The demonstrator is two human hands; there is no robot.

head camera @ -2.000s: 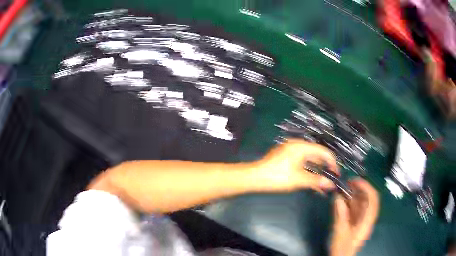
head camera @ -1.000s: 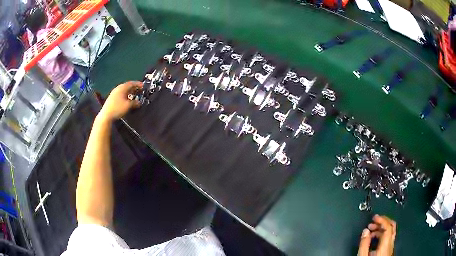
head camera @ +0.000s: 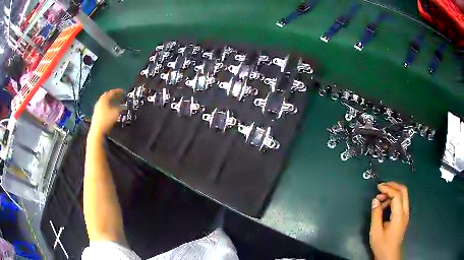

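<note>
Clipped pieces [head camera: 221,120], dark centres with silver looped ends, lie in rows on the black mat [head camera: 203,162]. My left hand [head camera: 108,109] is at the mat's left end, beside the leftmost clipped pieces; its fingertips are partly hidden and I cannot tell whether it holds one. The work pile [head camera: 374,134] of tangled black and silver parts lies on the green bench right of the mat. My right hand [head camera: 390,216] is just in front of the pile, fingers curled with a gap between thumb and fingers, no part visible in it.
A line of small ringed parts [head camera: 356,98] runs behind the pile. White slips [head camera: 452,147] lie at the right edge. Blue straps [head camera: 341,23] lie along the far side, a red bin [head camera: 443,19] beyond. At left are an orange-red rack [head camera: 47,68] and a metal bar [head camera: 97,34].
Since two seconds ago my hands have separated; my left has gone to the mat's left end. Over the last second both hands kept similar places while the view shifted.
</note>
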